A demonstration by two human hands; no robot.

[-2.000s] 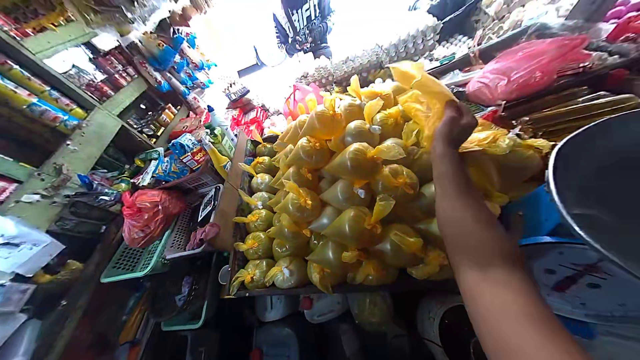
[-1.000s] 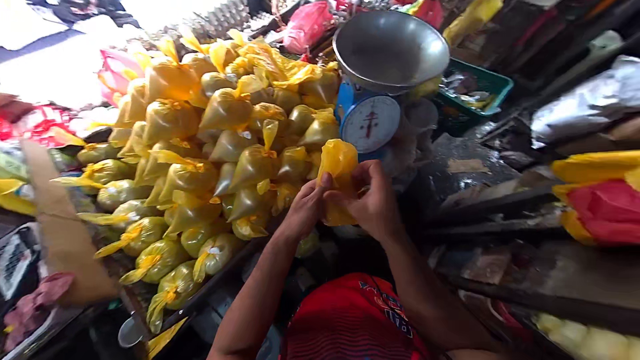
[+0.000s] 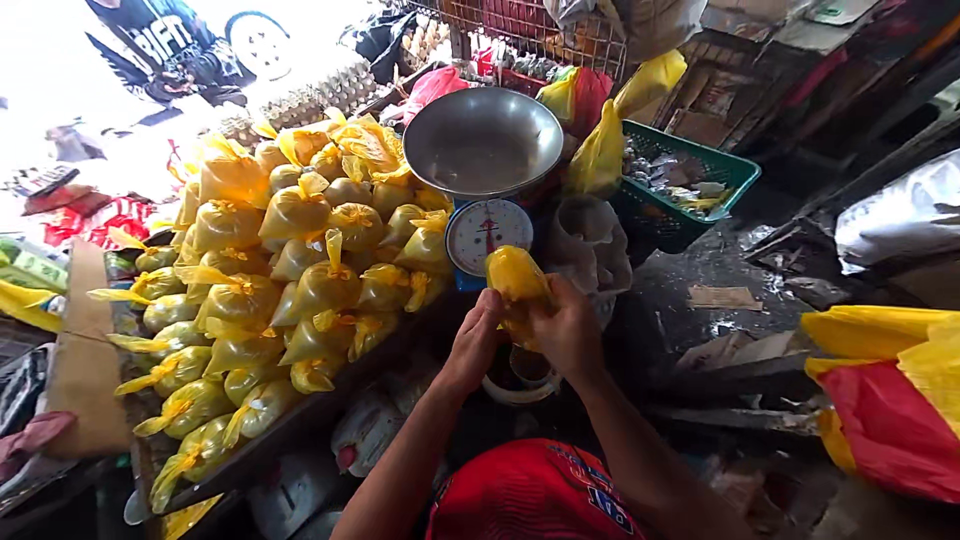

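Note:
A yellow plastic bag (image 3: 517, 276) is held between my two hands, just in front of the dial of a weighing scale. My left hand (image 3: 475, 337) grips its left side near the lower part. On its right side, my right hand (image 3: 568, 326) wraps around it with bent fingers. The scale (image 3: 489, 234) carries a round metal pan (image 3: 484, 142) with nothing in it. A pile of tied yellow plastic bags (image 3: 240, 300), filled with something I cannot make out, lies to the left. Below my hands is a white bucket (image 3: 517, 394), partly hidden by them.
A green plastic basket (image 3: 686, 154) with small packets stands right of the scale. Egg trays (image 3: 330, 94) and a person (image 3: 169, 52) are beyond the pile. Red and yellow plastic bags (image 3: 885, 412) hang at the right. A wooden edge (image 3: 300, 409) borders the pile.
Two seconds ago one hand held a yellow bag above the pile; both hands now hold one before the scale. The view has swung to the right since then.

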